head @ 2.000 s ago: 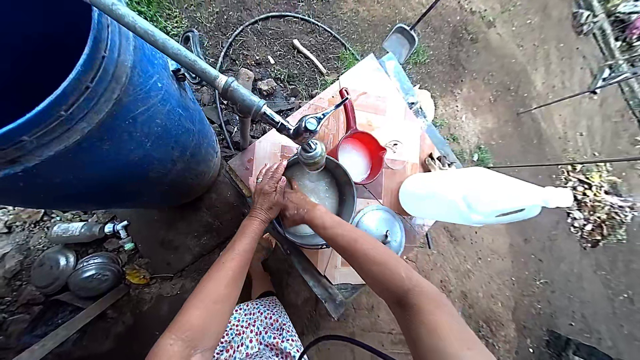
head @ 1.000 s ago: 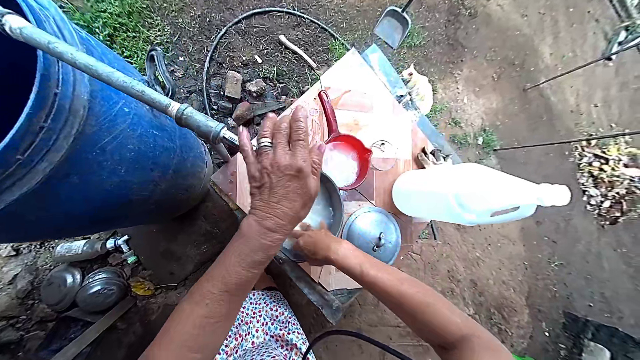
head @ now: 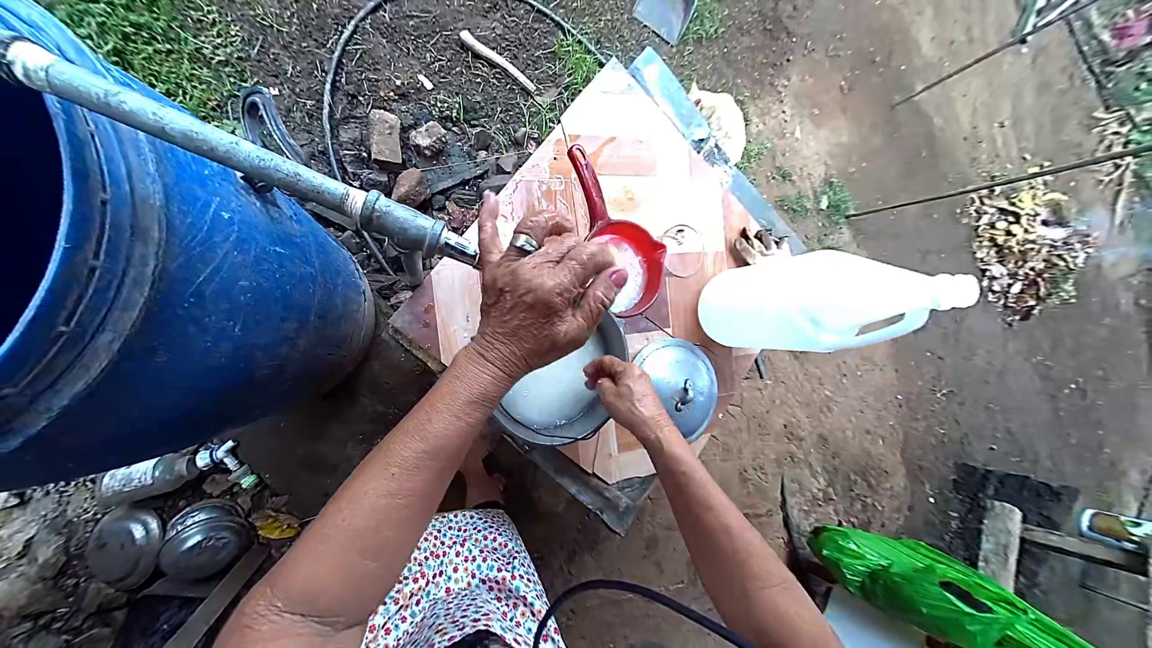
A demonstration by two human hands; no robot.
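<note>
My left hand (head: 544, 292), with a ring on one finger, is raised at the tap end of the metal pipe (head: 396, 220) and hides the tap. Its fingers are bent and apart; whether they touch the tap does not show. My right hand (head: 630, 396) is curled at the right rim of a metal pot (head: 553, 391) that holds whitish, cloudy liquid; no object shows in it. Behind the pot lies a red long-handled dipper (head: 654, 270) with whitish contents. A round metal lid (head: 675, 382) rests right of the pot.
A large white plastic jug (head: 819, 301) lies over the right side of the tiled table (head: 621, 441). The blue barrel (head: 207, 270) stands at the left under the pipe. Metal pots (head: 207, 540) and a bottle (head: 144, 477) sit lower left, a green plastic bag (head: 936, 585) lower right.
Both hands were together over the pot two seconds ago, under the visible tap. My left hand has since risen to the tap end, and my right hand has moved to the pot's right side.
</note>
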